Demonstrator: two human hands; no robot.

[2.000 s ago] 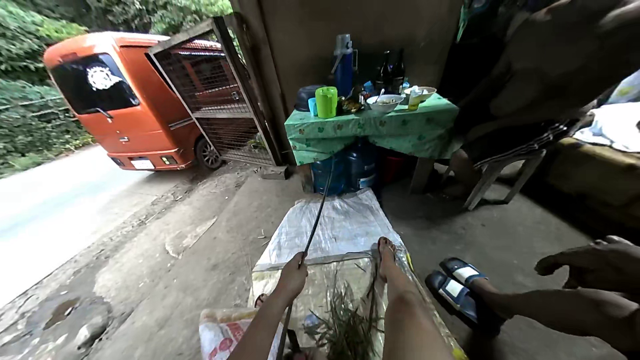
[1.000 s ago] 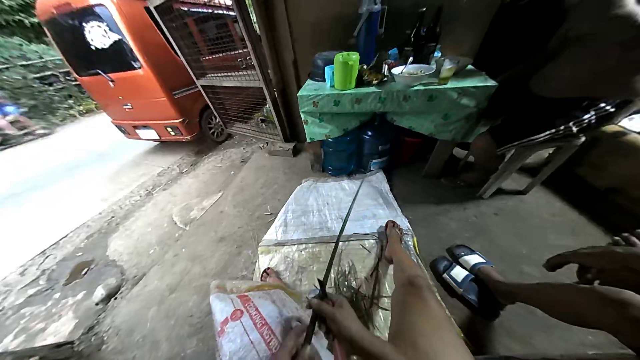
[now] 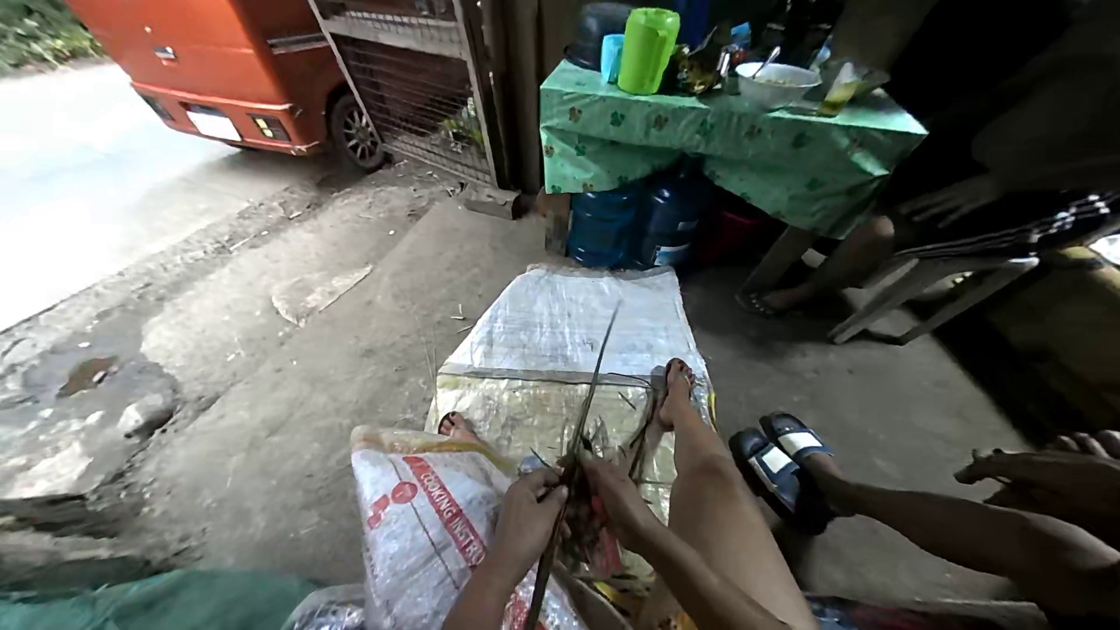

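Note:
A long thin dark leaf strip (image 3: 595, 376) runs from low in the view up over the woven plastic sacks (image 3: 569, 324) on the floor. My left hand (image 3: 532, 516) pinches it near its lower part. Close beside it, my right hand (image 3: 617, 499) has its fingers at the same strip; something red shows beneath this hand, too hidden to name. More dark strips lie between my legs, partly covered by my hands. A white printed sack (image 3: 429, 516) lies over my left leg, and my bare feet rest on the sacks.
Ahead stands a table with a green cloth (image 3: 630, 131), holding a green pitcher (image 3: 648, 51) and a bowl (image 3: 777, 85); blue water jugs (image 3: 604, 226) are below. A seated person's sandaled feet (image 3: 783, 464) are at right. An orange vehicle (image 3: 210, 70) stands beyond a mesh gate (image 3: 411, 87).
My left hand, raised over the sacks two seconds ago, is now low beside my right hand at the strip. The printed sack shows more fully than in the oldest frame.

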